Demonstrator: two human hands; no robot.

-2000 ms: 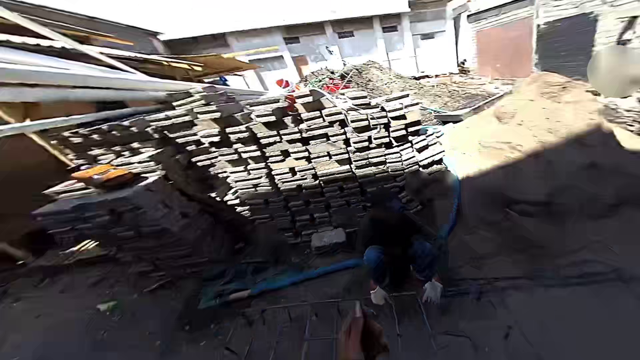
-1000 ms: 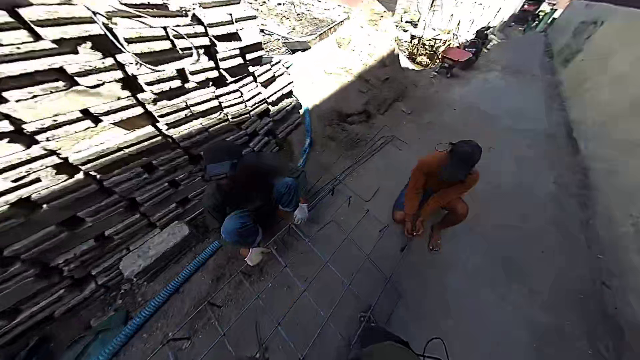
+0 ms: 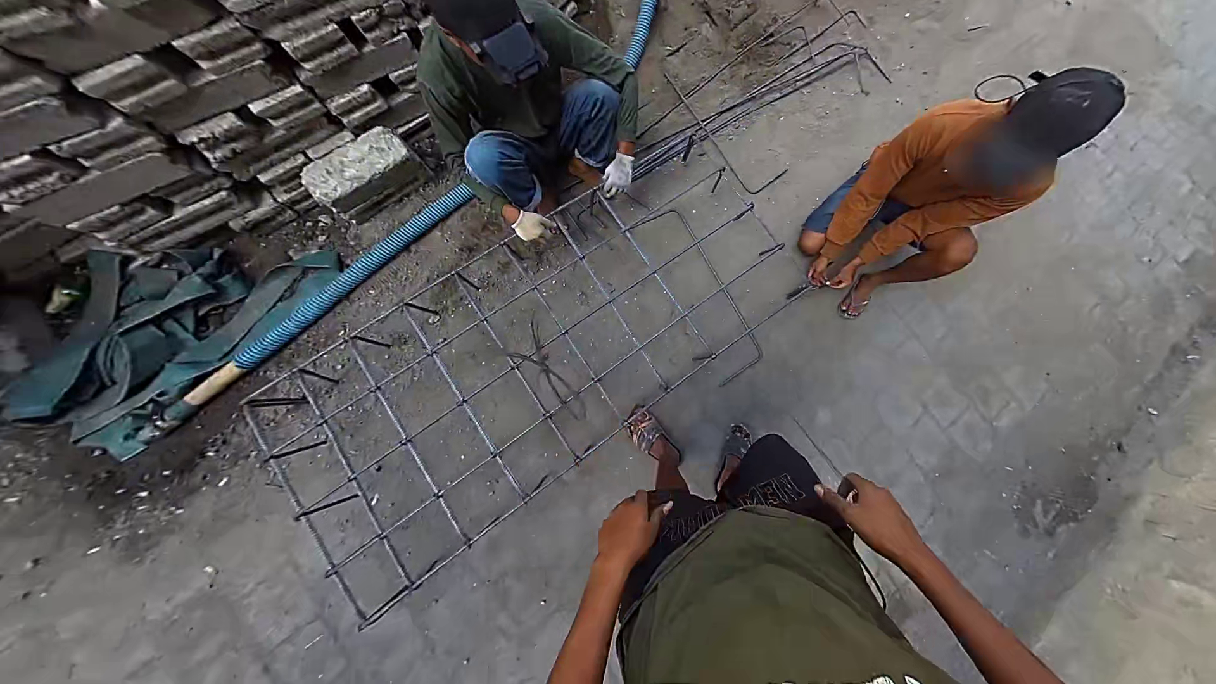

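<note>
My left hand (image 3: 629,532) is at the left leg of my dark shorts (image 3: 774,475), fingers curled; whether it grips the cloth is unclear. By the other leg, my right hand (image 3: 869,513) has its thumb and fingers closed around a small dark object, with a thin wire or rod beside it. A rebar grid (image 3: 465,404) with bent bar ends lies on the ground ahead of my feet. Loose tie wires (image 3: 543,361) rest within it. At its far edge squats a person in white gloves (image 3: 532,123), hands at the bars. A person in orange (image 3: 936,180) crouches right, both hands at a rod's end.
Stacked grooved concrete or clay pieces (image 3: 114,123) rise at the upper left, with a rough block (image 3: 366,171) before them. A blue corrugated hose (image 3: 356,271) runs past green cloth (image 3: 142,332). More bent rebar (image 3: 760,90) lies beyond the grid. My sandaled feet (image 3: 655,432) stand near its edge.
The view has swung down and right from the stacks to the grid and my own body. Both my hands are now in sight at my shorts.
</note>
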